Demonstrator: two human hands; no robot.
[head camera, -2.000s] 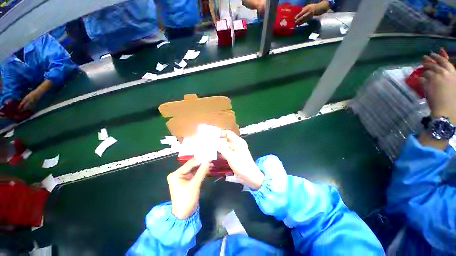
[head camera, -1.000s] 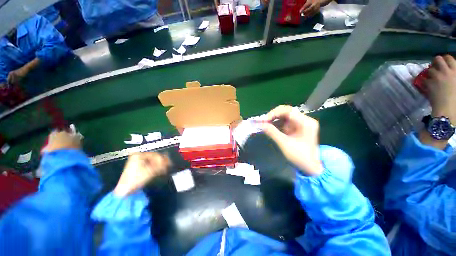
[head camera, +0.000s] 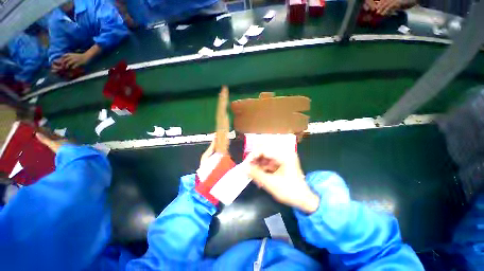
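Note:
My left hand (head camera: 208, 159) holds an open red gift box (head camera: 216, 179), tilted, with its brown lid (head camera: 223, 119) standing up. A white rectangle (head camera: 231, 184) shows at the box's opening, beside my right hand. My right hand (head camera: 280, 177) is at the right of this box, fingers curled around a small dark red thing (head camera: 267, 164), too blurred to name. Behind it, another open box with a white top (head camera: 271, 143) stands on the bench, its brown flap (head camera: 271, 114) raised over the belt.
The green belt (head camera: 345, 90) runs behind a pale rail (head camera: 345, 126), carrying red pieces (head camera: 122, 87) and white slips (head camera: 105, 125). A slip (head camera: 278, 226) lies near me. A neighbour's arm (head camera: 69, 180) holds red boxes at left. A grey post (head camera: 430, 74) and blurred clear trays (head camera: 467, 143) are at right.
The view has shifted, so the bench box appears further right. My left hand, empty and blurred before, now holds a second open box. My right hand has moved in beside it, away from the white slip.

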